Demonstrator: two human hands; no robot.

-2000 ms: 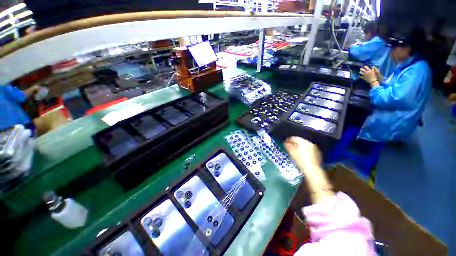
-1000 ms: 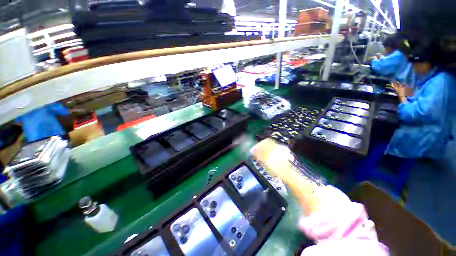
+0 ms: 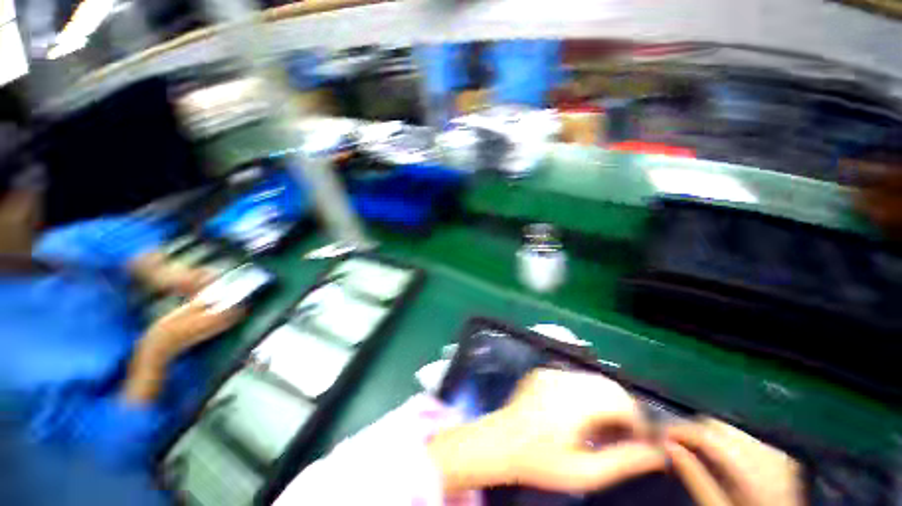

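Note:
The view is blurred. My left hand (image 3: 559,425) is over the black foam tray (image 3: 475,341) in the lower middle, its fingers bent together. My right hand (image 3: 737,460) is at the lower right, its fingertips touching or close to the left ones. Whether anything small is pinched between them cannot be told. A dark, shiny phone back cover (image 3: 495,368) shows in the tray's left slot, left of my left hand. My hands and the frame's lower edge hide most of the tray.
A white dispenser bottle (image 3: 541,262) stands behind the tray. Stacked dark trays (image 3: 762,272) are at right. A long tray of pale covers (image 3: 307,346) lies at left. Beside it, a person in blue (image 3: 69,376) holds a phone-sized panel (image 3: 235,287). A blue tray (image 3: 405,193) is farther back.
The view has swung left. My right hand, earlier by the lens sheets, is now over the tray. My left hand has come into view. The lens sheets are out of view.

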